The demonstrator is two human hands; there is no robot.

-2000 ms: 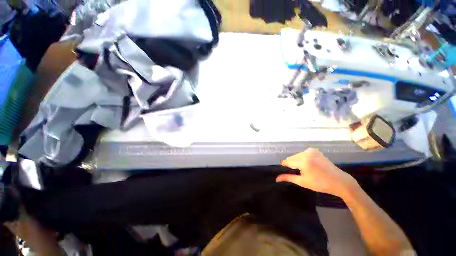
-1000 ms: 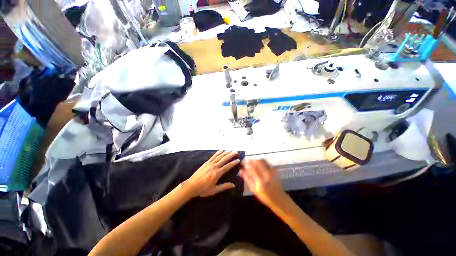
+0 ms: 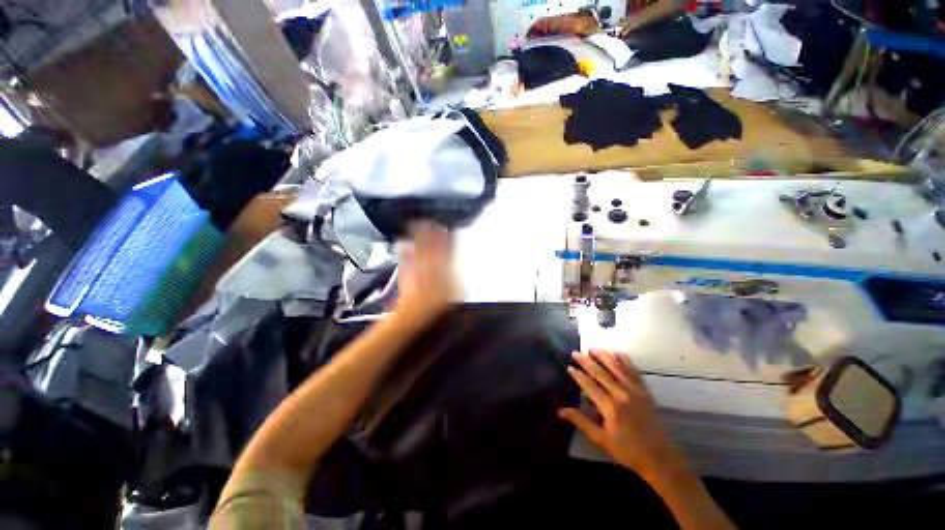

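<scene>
A black garment piece (image 3: 477,383) lies over the front of the table, its right edge close to the presser foot and needle (image 3: 601,308) of the sewing machine (image 3: 725,264). My right hand (image 3: 617,409) rests with fingers spread at the cloth's right edge, on the machine bed. My left hand (image 3: 427,271) is blurred, over the far side of the black cloth beside the grey garment panels (image 3: 414,160); whether it grips anything is unclear.
Black cut pieces (image 3: 611,116) lie on the brown board behind the machine. A square beige item (image 3: 858,402) sits at the right. A grey scrap (image 3: 746,326) hangs on the machine head. Blue and green baskets (image 3: 135,254) stand at the left. A person's hand (image 3: 653,12) shows at the back.
The black cloth's edge is now up by the presser foot. My left hand has moved from the cloth's right edge toward the grey heap. My right fingers have spread. The view has shifted left.
</scene>
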